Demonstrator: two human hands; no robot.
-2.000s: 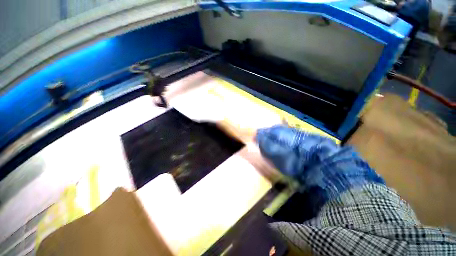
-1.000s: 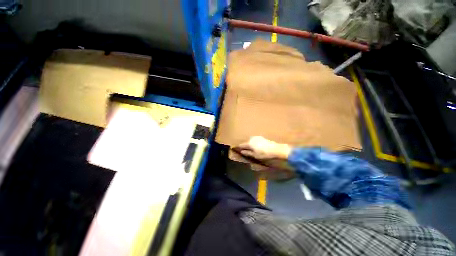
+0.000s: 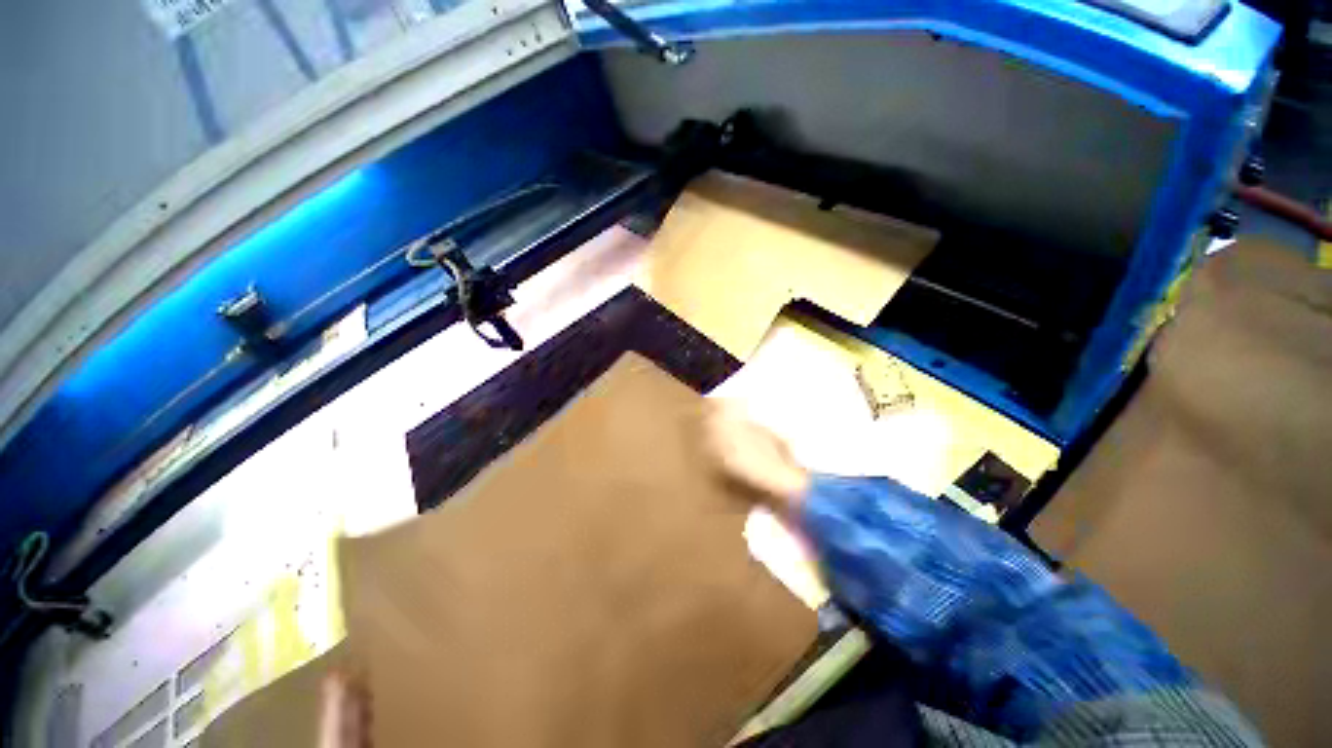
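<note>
A large matt brown panel point(image 3: 584, 555) is held over the near part of the pale machine bed and covers part of the black bed opening point(image 3: 511, 383). My right hand point(image 3: 757, 460), slightly blurred, bare below a blue sleeve, grips the panel's right edge. My left hand point(image 3: 345, 712) is cut off by the bottom edge of the picture; only a blurred part shows, at the panel's left edge, and its grip is unclear. A tan board point(image 3: 782, 246) with a notch lies at the back right of the opening.
The laser head point(image 3: 479, 297) stands at its beam behind the opening. The blue machine frame point(image 3: 1154, 263) rises at the right. More brown sheet point(image 3: 1212, 482) lies beside the machine. A slotted template point(image 3: 168, 701) is at the left. Yellow tape point(image 3: 270, 636) marks the bed.
My right hand was at the brown stack beside the machine; it is now over the bed with a brown panel. Part of my left hand has come into view. The view has swung back left.
</note>
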